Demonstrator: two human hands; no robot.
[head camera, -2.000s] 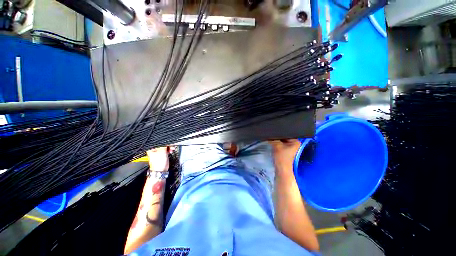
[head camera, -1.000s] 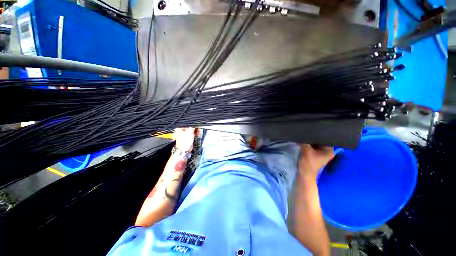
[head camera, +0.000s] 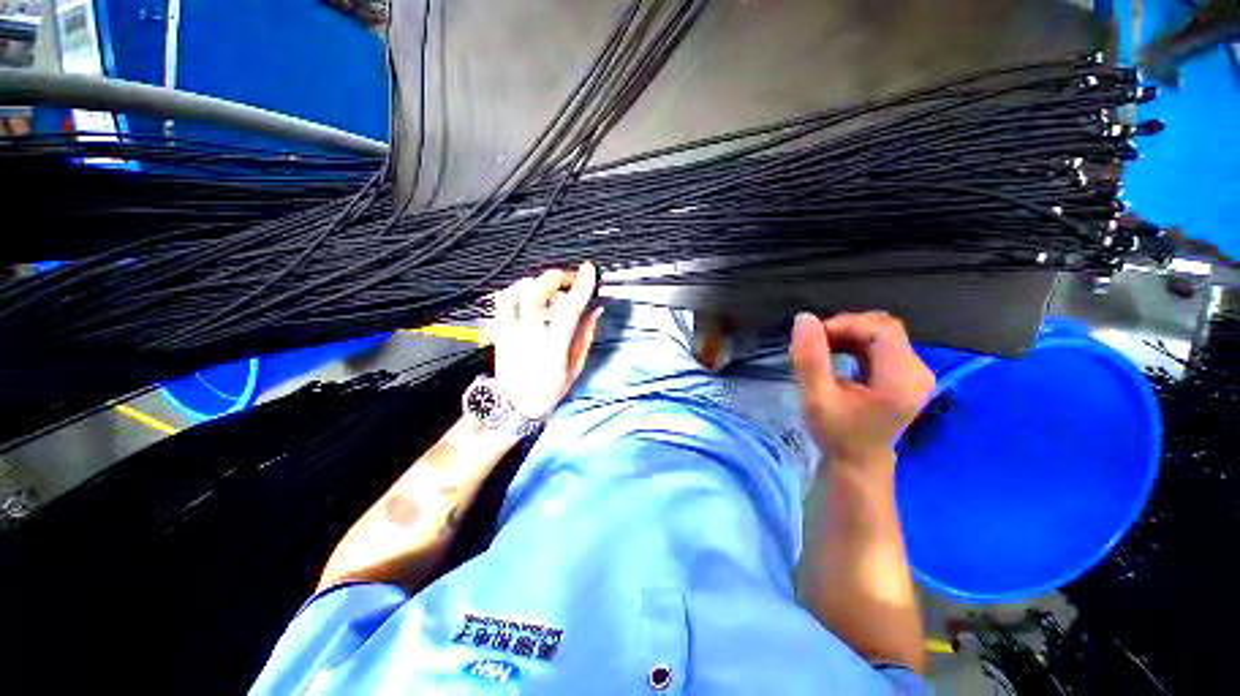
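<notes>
A wide bundle of thin black cables (head camera: 762, 204) lies across the grey metal table (head camera: 816, 68), with silver-tipped connector ends (head camera: 1108, 177) fanned at its right. Several cables rise from the bundle past the top edge. My left hand (head camera: 544, 340) is at the bundle's near edge with its fingertips at the cables; whether it grips one is hidden. My right hand (head camera: 864, 388) is raised by the table's front edge, fingers curled and thumb apart, nothing visible in it.
A round blue bucket (head camera: 1027, 469) stands at right by my knees. Dark cable masses hang at far right (head camera: 1197, 449) and lower left (head camera: 245, 530). A grey rail (head camera: 191, 106) runs at left. A blue tray (head camera: 1190, 163) lies right of the table. Another blue bucket (head camera: 218, 388) shows at lower left.
Both hands have come up from under the table's front edge, the left one to the cables. The view has shifted, and the mould with its silver bar has left the top of the picture.
</notes>
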